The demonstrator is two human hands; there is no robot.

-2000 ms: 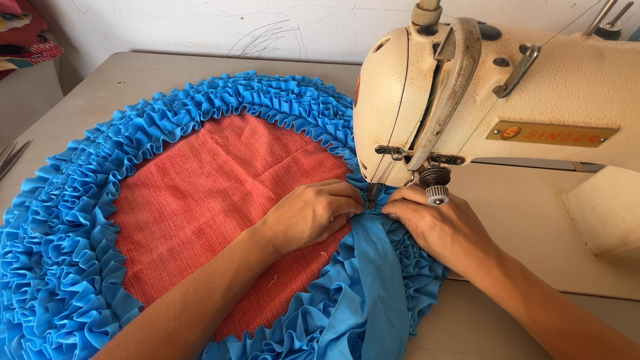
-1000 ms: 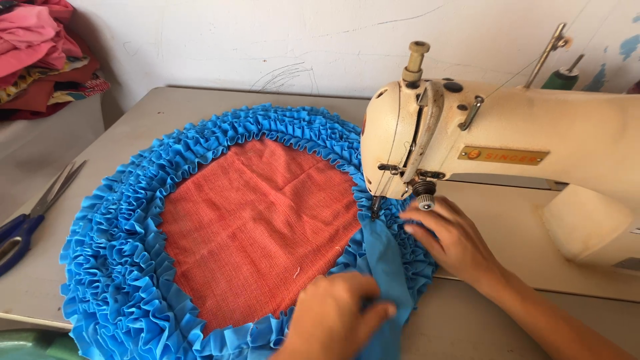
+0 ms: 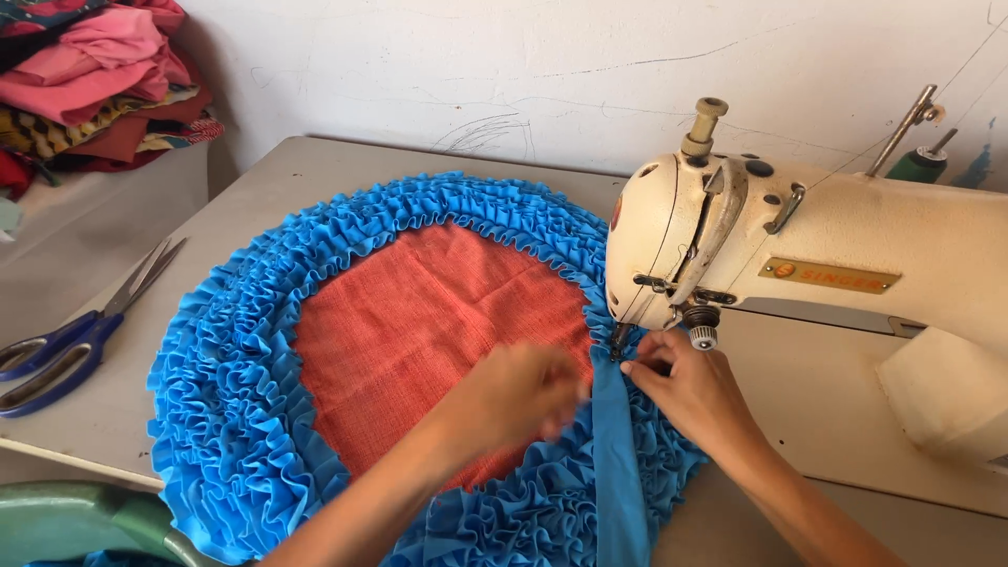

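Observation:
A round red woven cloth (image 3: 441, 315) edged with rows of blue ruffled fabric (image 3: 236, 378) lies under the needle area of a cream Singer sewing machine (image 3: 819, 236). From the presser foot (image 3: 618, 342) a flat blue fabric strip (image 3: 618, 457) runs down over the ruffles. My left hand (image 3: 524, 394), blurred, is over the red cloth just left of the strip; whether its curled fingers hold anything cannot be told. My right hand (image 3: 681, 370) is right of the presser foot, thumb and fingertips at the edge of the blue fabric; its grip is unclear.
Blue-handled scissors (image 3: 98, 323) lie part-spread on the table (image 3: 307, 161) at the left. Folded cloths (image 3: 94, 79) are piled at the upper left. A green plastic basin (image 3: 79, 520) stands at the lower left. Behind the machine are a green thread spool (image 3: 917, 165) and the wall.
My left hand has gone from beside the presser foot down along the strip, then back up towards the foot. My right hand has stayed near the foot. The view has shifted and widened.

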